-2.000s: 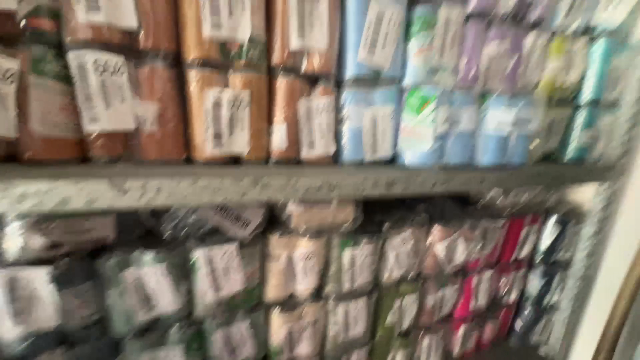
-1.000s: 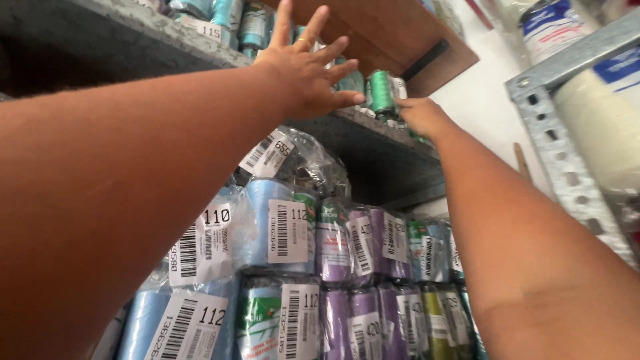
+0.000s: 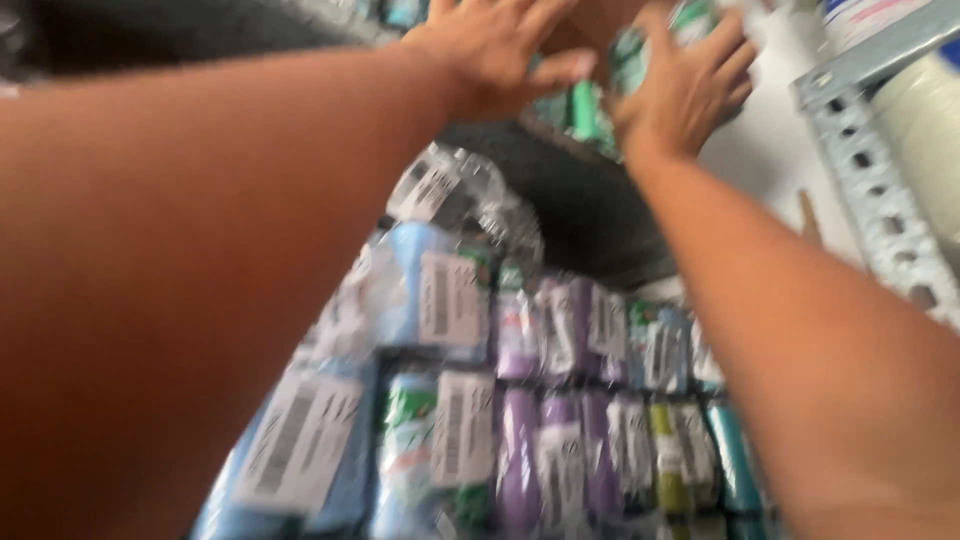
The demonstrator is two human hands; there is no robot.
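Note:
At the top centre, my left hand [image 3: 499, 56] is spread over the upper shelf, fingers apart, with nothing seen in its grasp. To its right, my right hand [image 3: 690, 86] is closed around a plastic-wrapped pack of green thread spools [image 3: 630, 60]; part of the pack is hidden behind the fingers. Between the two hands a bright green thread spool [image 3: 583, 110] stands at the shelf edge. Below my forearms, wrapped packs of light blue spools [image 3: 412, 262] and purple spools [image 3: 519, 450] are stacked, most bearing barcode labels. The picture is blurred.
A perforated metal shelf upright [image 3: 877, 180] stands at the right, with a large cream-coloured cone or roll [image 3: 926, 127] behind it. Crumpled clear plastic [image 3: 495, 195] lies on top of the blue packs. Olive spools [image 3: 666, 457] and teal spools [image 3: 735, 457] sit lower right.
The view has swung from facing two shelves to looking up at the upper one. Since one second ago, my right hand has risen and now holds a wrapped pack; my left hand remains spread.

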